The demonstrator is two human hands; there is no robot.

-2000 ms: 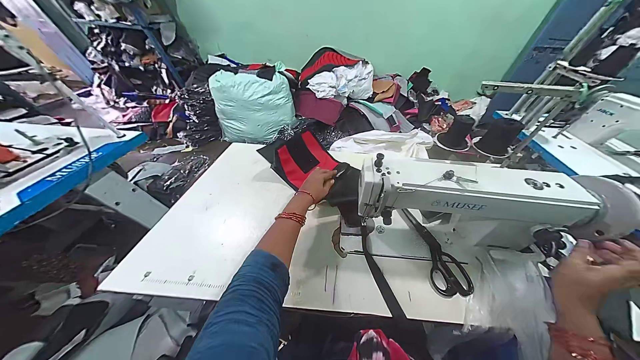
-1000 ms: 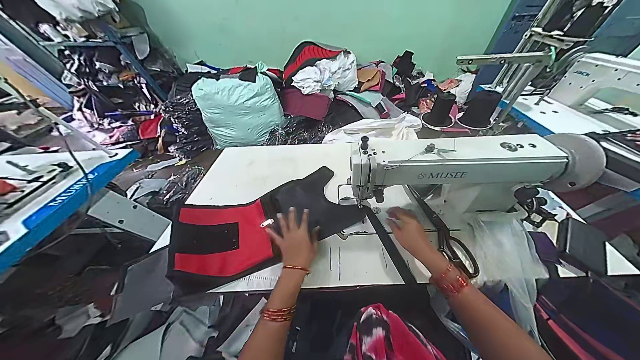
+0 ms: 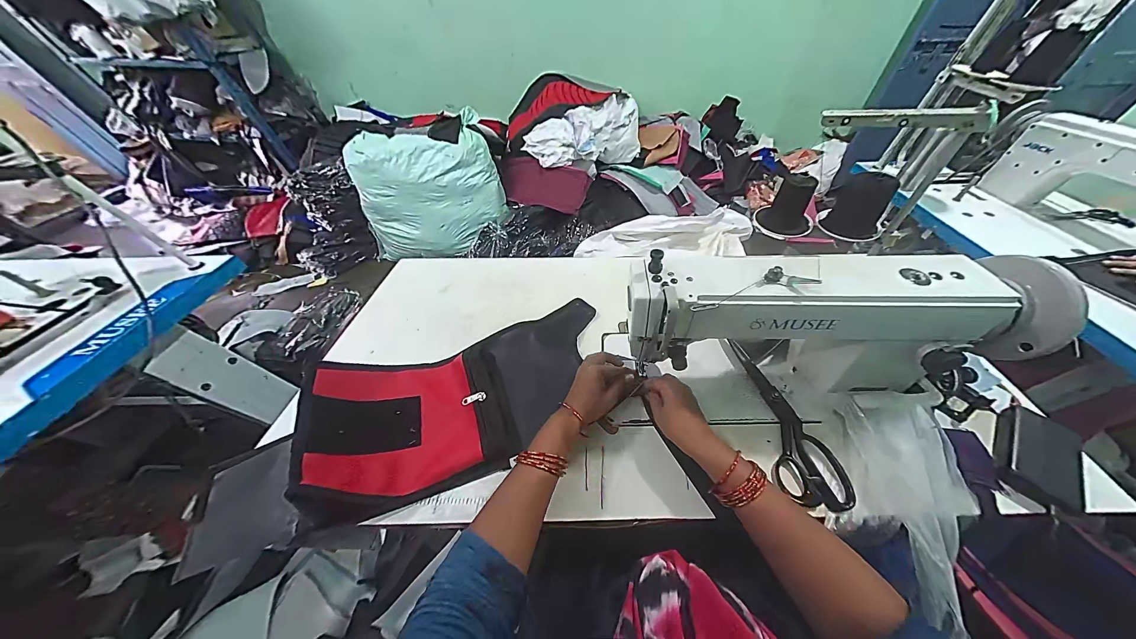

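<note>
A black and red fabric piece (image 3: 386, 426) with a zipper pull (image 3: 474, 398) lies flat on the white sewing table (image 3: 461, 293), left of the Musee sewing machine (image 3: 825, 306). My left hand (image 3: 599, 390) pinches the fabric's edge or binding just below the needle. Close beside it, my right hand (image 3: 674, 408) has its fingers closed on a black binding strip (image 3: 683, 453), which trails down toward the table's front edge. The fingertips nearly meet, and what lies between them is too small to tell. Black-handled scissors (image 3: 803, 461) lie right of my right hand.
Behind the table are a pale green stuffed bag (image 3: 426, 191), a heap of fabric scraps and black thread cones (image 3: 859, 204). Other sewing tables stand at left (image 3: 115, 328) and right (image 3: 1109, 311). Clear plastic sheeting (image 3: 905, 479) hangs over the front edge, right of the scissors.
My right hand has left the machine's handwheel side and come to the needle area. My left hand has moved off the fabric's middle toward the needle. The fabric piece now lies flat, swung round to the left.
</note>
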